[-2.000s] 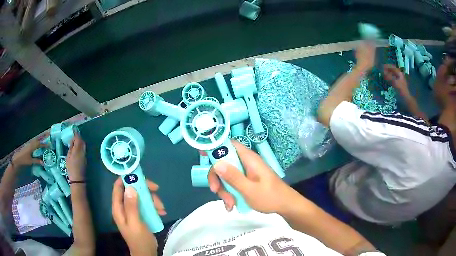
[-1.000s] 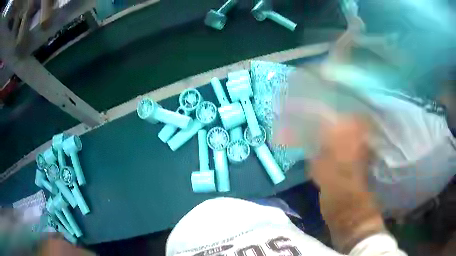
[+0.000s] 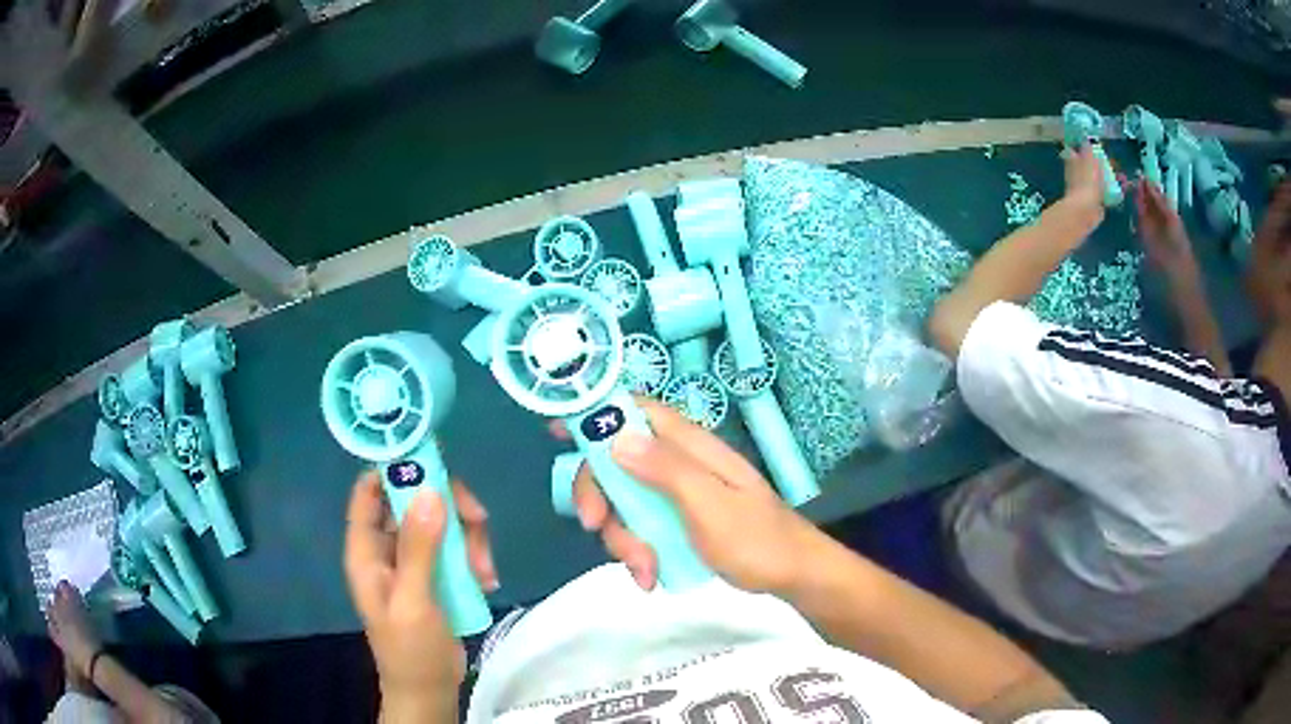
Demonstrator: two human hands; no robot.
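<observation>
My left hand (image 3: 411,594) holds a turquoise handheld fan (image 3: 450,545) upright by its handle, front grille towards me, thumb just below the lit display (image 3: 405,474). My right hand (image 3: 694,488) holds a second turquoise fan (image 3: 557,349) by its handle, tilted to the left, thumb below its lit display (image 3: 603,423). The lit digits are too small to read surely. The right-hand fan's head covers part of a pile of turquoise fans (image 3: 685,300) on the dark green bench top. Blades are hard to make out in both heads.
Another fan pile (image 3: 173,439) lies at left, beside a whitish textured sheet (image 3: 71,545) and a person's hand. A clear bag of small turquoise parts (image 3: 835,311) lies right of the centre pile. A person in a white shirt (image 3: 1119,439) works at right. Two fans (image 3: 743,43) lie on the conveyor belt.
One second ago both hands were blurred at the sides, the right one far to the right; now both are in front of me holding fans with lit displays. The belt fans have shifted left.
</observation>
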